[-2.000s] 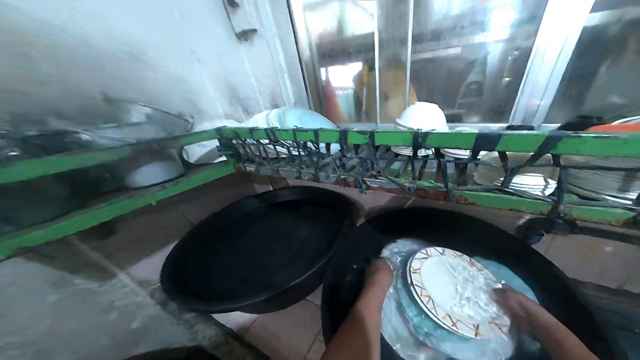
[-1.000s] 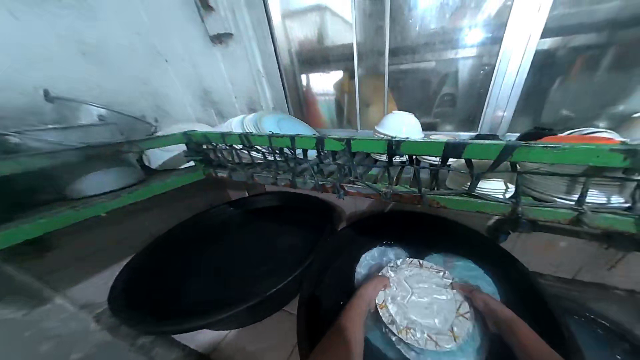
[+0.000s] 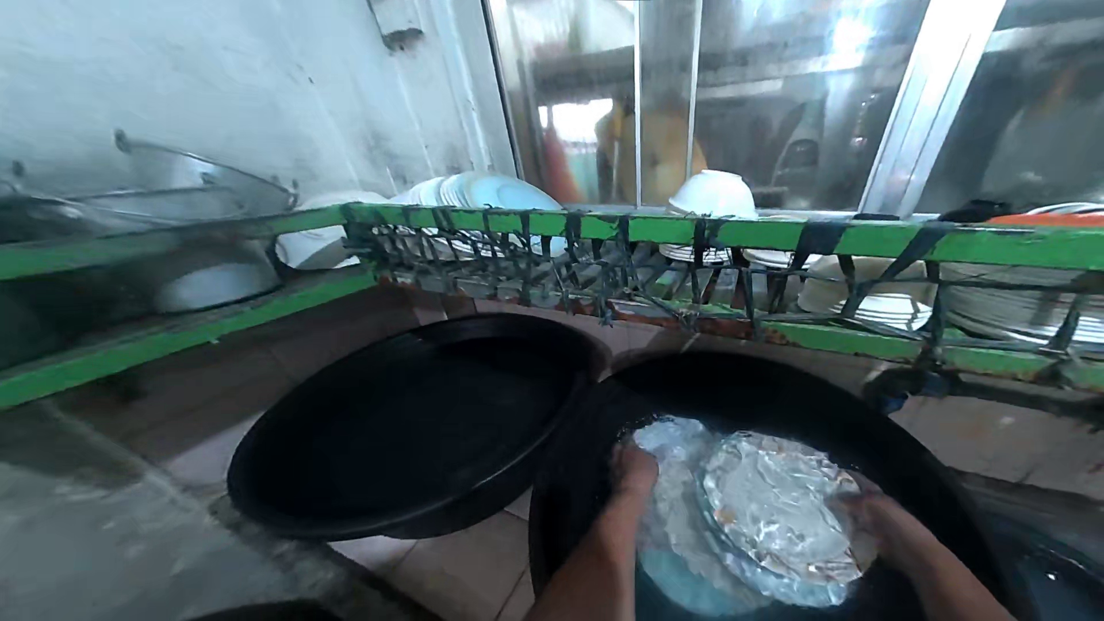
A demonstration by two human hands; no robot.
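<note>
A black round tub at the lower right holds water and several plates. On top in it lies a patterned white plate, its surface rippled by water. My right hand grips the right rim of this plate, fingers partly under water. At the left edge of the pale plates beside it is my left hand; its fingertips are under water, so whether it grips one is unclear. Pale blue plates show beneath.
A second black tub stands to the left, touching or close to the first. Behind runs a green rack laced with dark strips, bearing plates and a white bowl. Metal pans rest on the left shelf. A window is behind.
My left hand has moved from the patterned plate's left side to the pale plates left of it. Water now covers the patterned plate, which showed more plainly two seconds ago.
</note>
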